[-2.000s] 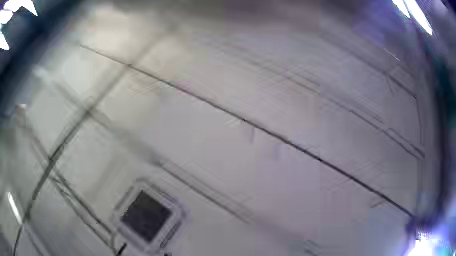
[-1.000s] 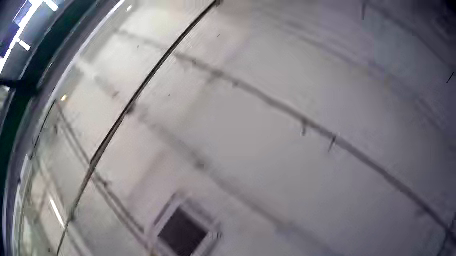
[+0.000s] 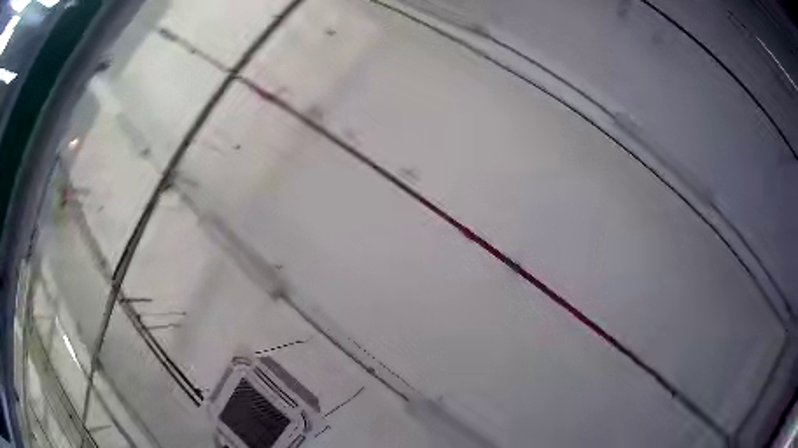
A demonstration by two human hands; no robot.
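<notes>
Neither of my hands is in view. A large pale grey panelled surface (image 3: 385, 210) fills most of the head view. It looks like a ceiling, but I cannot tell for sure. Thin dark seams cross it on a slant, and one has reddish stretches. A square fitting (image 3: 254, 413) with a pale frame and a dark slatted centre sits in the surface at the lower left. Parts of the picture are blurred.
A dark green band (image 3: 37, 118) curves along the upper left rim. Bright white lights (image 3: 10, 35) show in the top left corner. A narrow bright streak (image 3: 66, 339) lies at the lower left.
The camera view has shifted, and the square fitting now stands further left than one second ago. The seams look sharper. The glare at the lower right two seconds ago is out of view.
</notes>
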